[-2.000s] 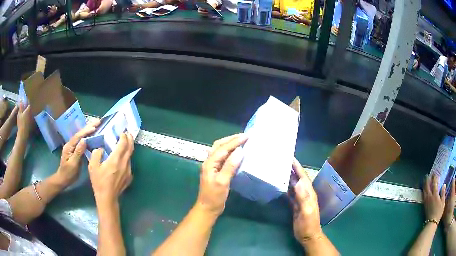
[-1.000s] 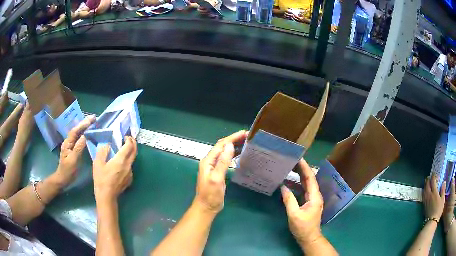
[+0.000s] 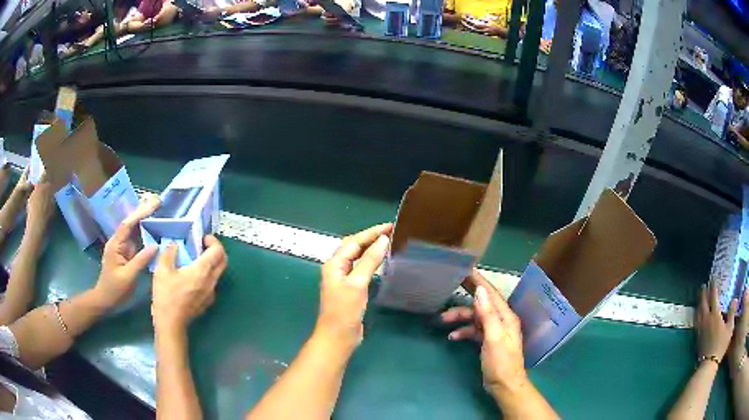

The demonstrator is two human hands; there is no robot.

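Observation:
A printed carton [image 3: 423, 279] is in front of me, its open end up and towards me, brown inside showing, with a lid flap standing up at its right. The pale blue text panel faces me, blurred. My left hand [image 3: 349, 283] grips its left side, thumb and fingers at the edge. My right hand [image 3: 493, 328] is at its lower right corner, fingers partly spread and partly behind it; contact is hard to tell. A standing open carton [image 3: 546, 316] is just right of my right hand, brown inside showing.
A green worktop [image 3: 411, 369] has a scuffed pale metal strip [image 3: 279, 236]. A chipped white post [image 3: 632, 123] rises behind the standing carton. At left, another person's hands hold a carton [image 3: 185, 217], beside an open carton [image 3: 111, 197]. Hands at the right edge hold another carton [image 3: 729, 254].
Two seconds ago the carton showed a plain white face. It has turned so its open end and text panel show, and since then has tilted and shifted slightly left. My right hand's fingers have moved.

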